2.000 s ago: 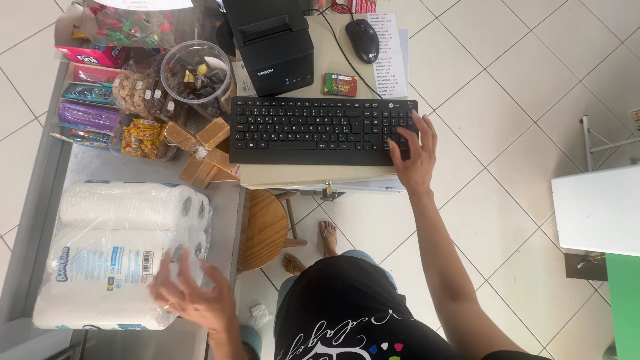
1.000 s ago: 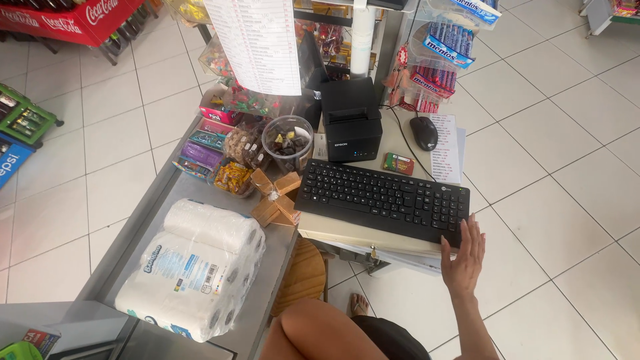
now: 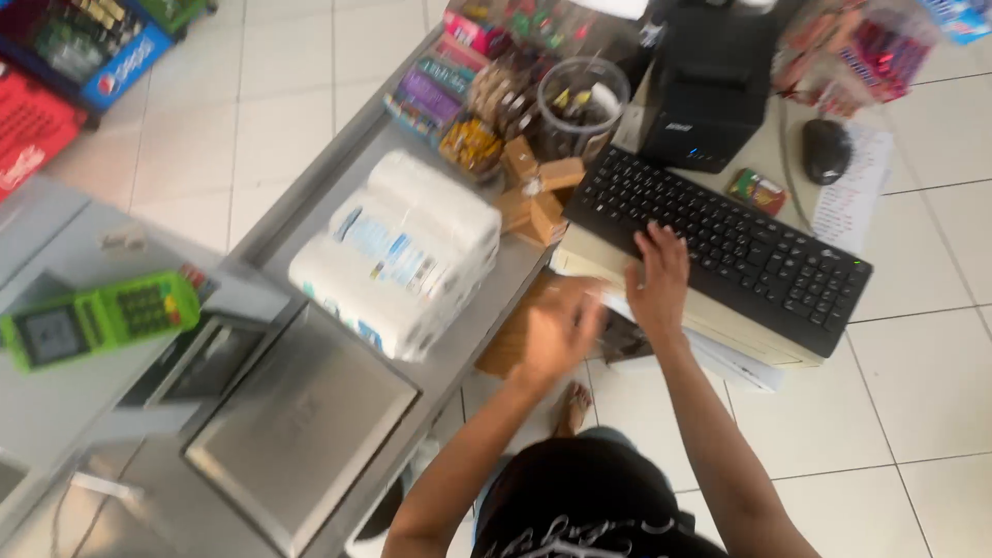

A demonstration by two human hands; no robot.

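My right hand (image 3: 659, 283) rests with spread fingers on the lower left edge of a black keyboard (image 3: 725, 252) and holds nothing. To its left, my left hand (image 3: 564, 325) is blurred, its fingers bent apart above a wooden stool (image 3: 511, 329); nothing shows in it. A plastic-wrapped pack of white paper rolls (image 3: 403, 252) lies on the metal counter (image 3: 480, 291), left of both hands. Behind the keyboard stands a black receipt printer (image 3: 709, 85). A black mouse (image 3: 827, 151) sits at the upper right on a printed sheet (image 3: 856, 194).
Wrapped sweets (image 3: 470, 145), a clear tub (image 3: 583, 97) and brown blocks (image 3: 535, 190) crowd the counter's back. A metal scale plate (image 3: 302, 426) and a green card terminal (image 3: 101, 319) are at left. A small colourful box (image 3: 758, 191) lies behind the keyboard.
My right hand has moved from the keyboard's right end to its lower left edge. My left hand, out of view one second ago, is in view again. The view has shifted and turned.
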